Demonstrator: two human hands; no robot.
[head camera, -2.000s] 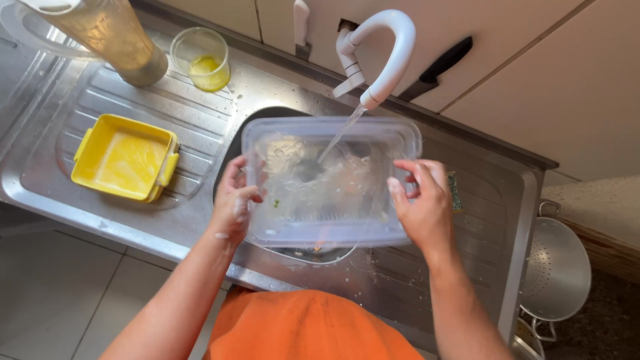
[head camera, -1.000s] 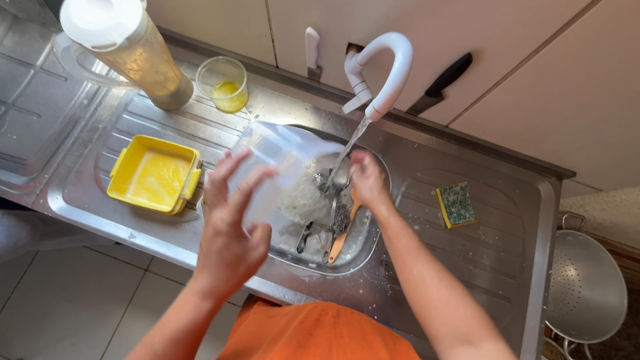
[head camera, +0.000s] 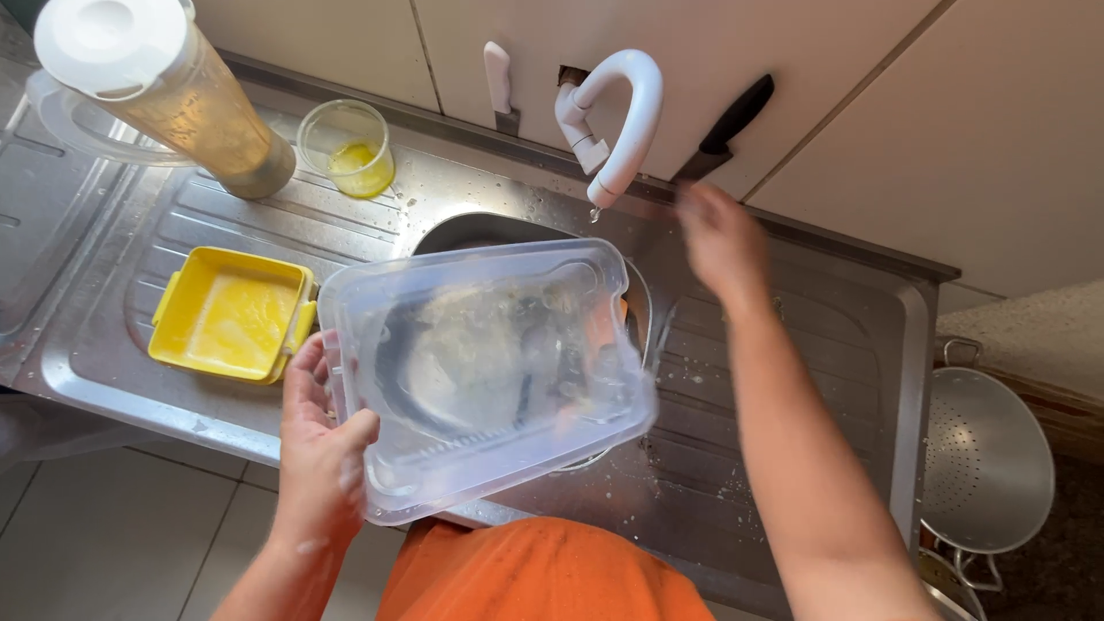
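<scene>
My left hand (head camera: 323, 440) grips the left end of a clear plastic container (head camera: 483, 371), which I hold tilted over the sink basin (head camera: 638, 302). Through its wet plastic, things lying in the basin show only dimly. My right hand (head camera: 720, 237) is raised, blurred, to the right of the white faucet (head camera: 634, 129), beside the blade of a black-handled knife (head camera: 737, 112); whether its fingers hold anything cannot be told. A small drop of water hangs at the spout. Most of the sponge is hidden behind my right forearm.
On the left drainboard stand a yellow plastic container (head camera: 228, 323), a clear cup with yellow liquid (head camera: 358, 164) and a lidded blender jar (head camera: 198, 103). A white-handled knife (head camera: 498, 78) is tucked behind the sink's back edge. A metal colander (head camera: 992, 466) hangs at the right.
The stream from the faucet has dwindled to a drop. My right hand has moved from over the basin to the right of the faucet. The clear container now covers most of the basin.
</scene>
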